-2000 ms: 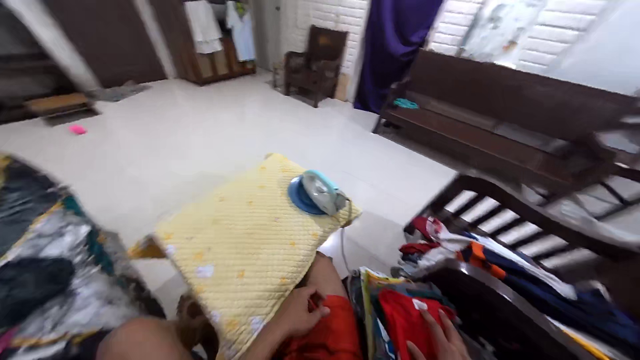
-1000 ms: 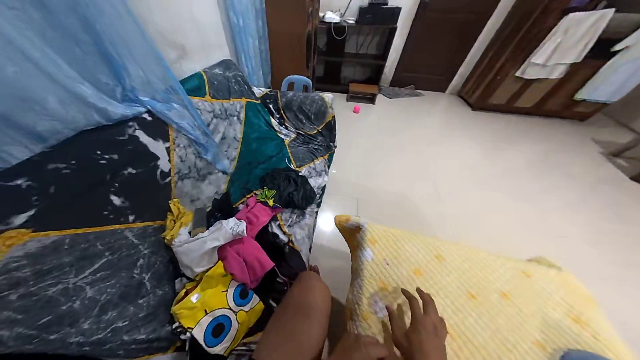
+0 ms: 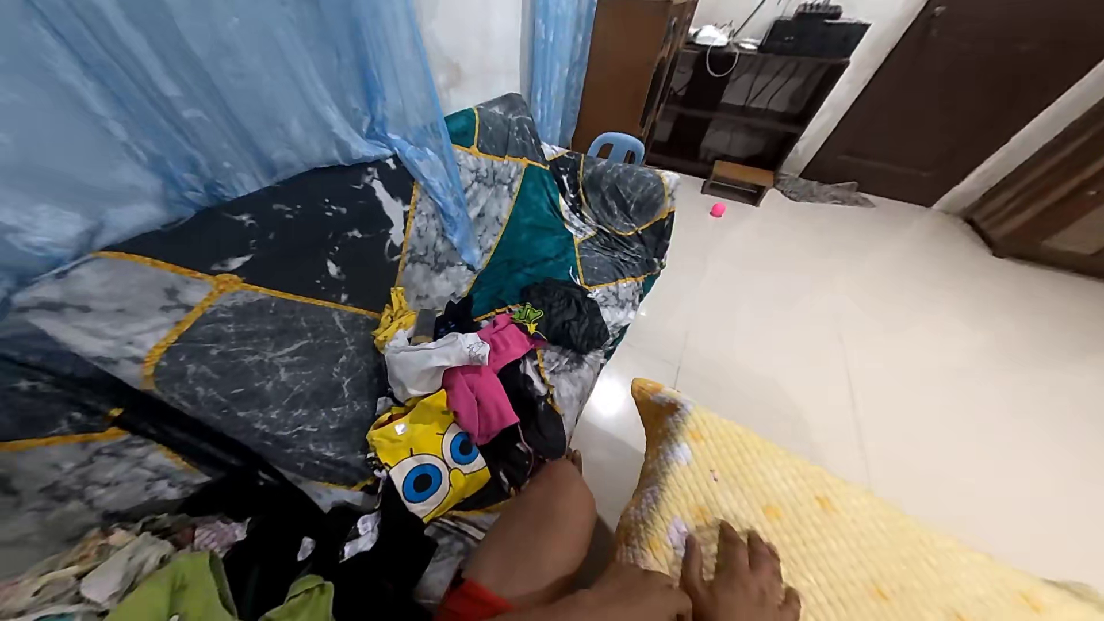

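Observation:
My right hand (image 3: 740, 576) lies palm down at the bottom edge of the view, on the yellow quilted cloth (image 3: 802, 509), fingers spread and nothing in it. Just left of it is my left hand (image 3: 640, 593), near the corner of that cloth and beside my bare knee; its fingers are partly cut off by the frame, so its grip is unclear. Left of the knee, on the patterned bedspread, lies a heap of clothes: a yellow garment with big cartoon eyes (image 3: 431, 470), a pink garment (image 3: 483, 401), a white one (image 3: 429, 366) and a black one (image 3: 565, 317).
More clothes, among them a green garment (image 3: 177, 591), lie at the lower left on the bed (image 3: 285, 388). A sheer blue curtain (image 3: 259, 86) hangs over it. Beyond are a blue plastic chair (image 3: 617, 147), a dark shelf (image 3: 742, 95), a small wooden stool (image 3: 739, 179) and a pink ball (image 3: 718, 210).
The view has swung left from the benches and the clothes iron to the bed. My right hand has left the red cloth and is on the yellow quilted cloth.

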